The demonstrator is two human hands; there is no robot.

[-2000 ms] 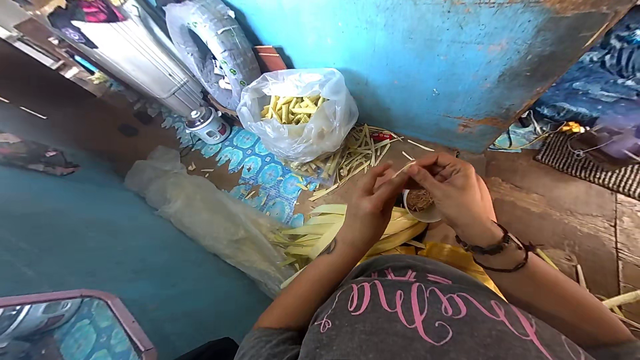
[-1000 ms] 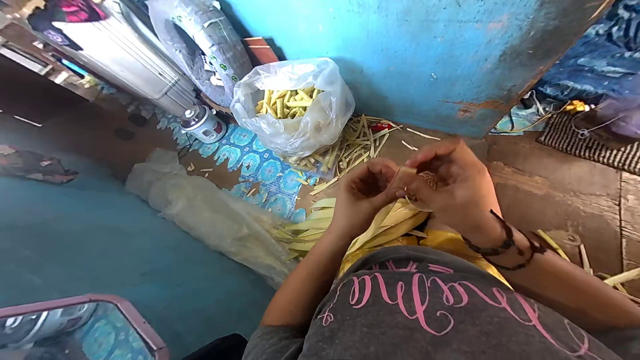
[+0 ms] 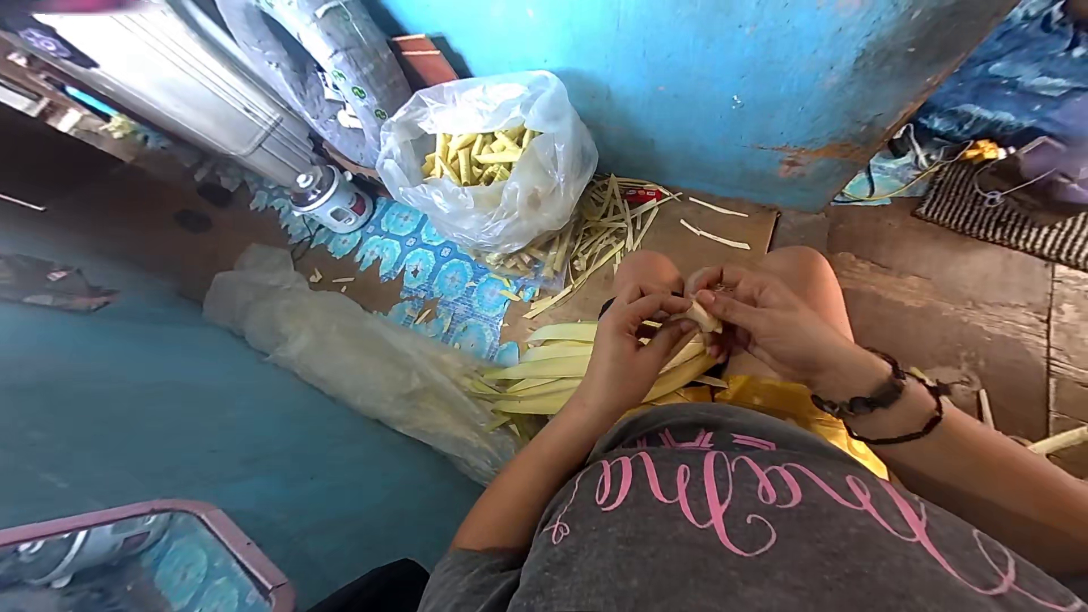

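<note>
My left hand [image 3: 637, 344] and my right hand [image 3: 756, 319] meet above my knees, both with their fingertips on a small pale folded piece of leaf strip [image 3: 702, 317]. Its far end is hidden by my fingers. Long yellow-green leaf strips [image 3: 552, 365] lie under and left of my left hand, some across my lap. Beyond my hands, a clear plastic bag [image 3: 561, 170] stands with its mouth spread, holding many short yellowish rolled pieces [image 3: 480, 157]. Thin cut strips [image 3: 608, 229] lie scattered beside the bag. Two dark bracelets circle my right wrist.
A long translucent plastic sheet or bag [image 3: 340, 357] lies at the left. Behind are a small white appliance [image 3: 331, 202], a plastic-wrapped ring-shaped bundle [image 3: 348, 76] and a blue panel [image 3: 680, 93]. A pink-framed mirror [image 3: 212, 518] is at lower left, a striped mat [image 3: 960, 200] at right.
My hands have stayed together over my lap, their fingers shifting around the small piece. The small bowl with brown contents seen beside my right hand two seconds ago is not visible now.
</note>
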